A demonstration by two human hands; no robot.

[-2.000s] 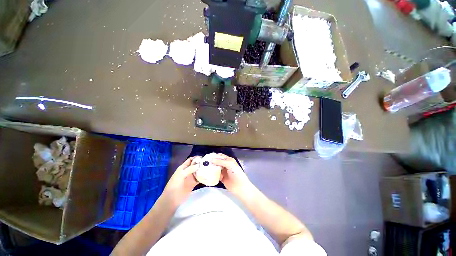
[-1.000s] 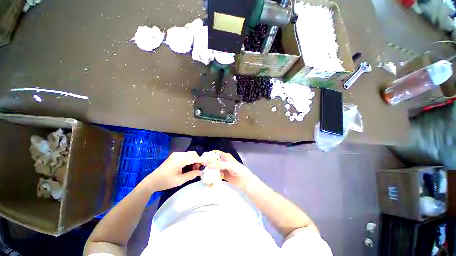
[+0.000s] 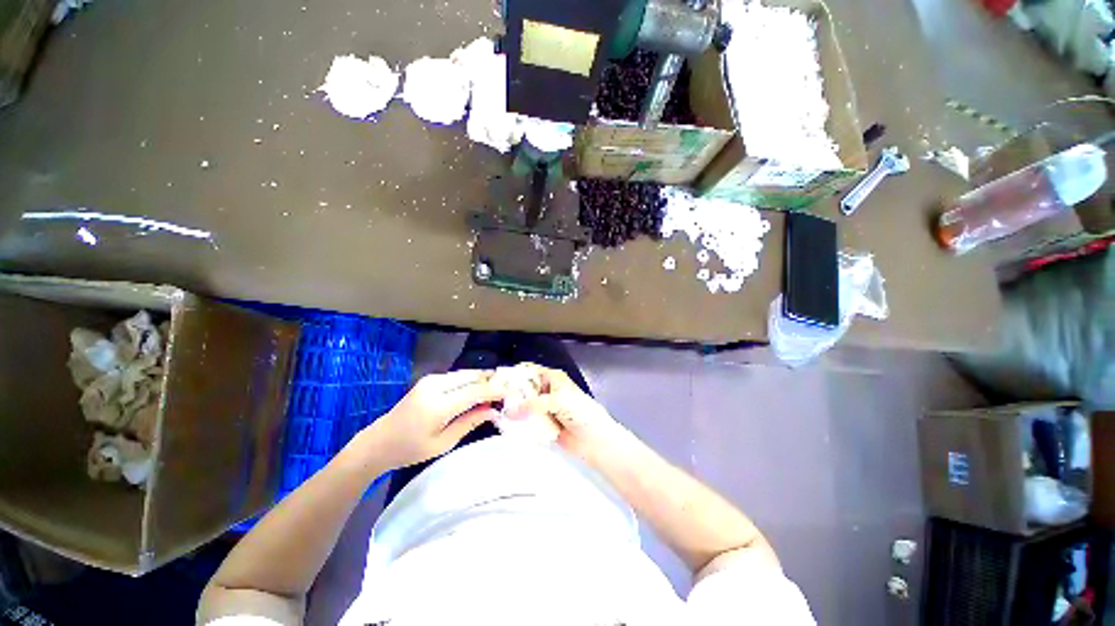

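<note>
A small cream plush piece (image 3: 528, 423) is held over my lap, below the table's front edge. My left hand (image 3: 443, 416) grips it from the left and my right hand (image 3: 572, 410) from the right, with the fingers close together at its top. The fingers cover much of the piece; no dark eye shows on it. The dark green hand press (image 3: 556, 55) with a pale yellow label stands on the table in front of me, its base plate (image 3: 526, 262) near the edge.
Dark eyes (image 3: 621, 210) and white washers (image 3: 724, 241) lie right of the press base, cartons behind. White plush pieces (image 3: 437, 89) sit left. A phone (image 3: 811, 268), wrench (image 3: 874, 181) and bottle (image 3: 1025, 198) lie right. A carton (image 3: 226, 416) and blue crate (image 3: 349, 389) stand lower left.
The dark eye seen on the piece two seconds ago is now out of sight. My left hand has turned, its elbow further out, and its fingers have closed in at the top. The view has tilted slightly.
</note>
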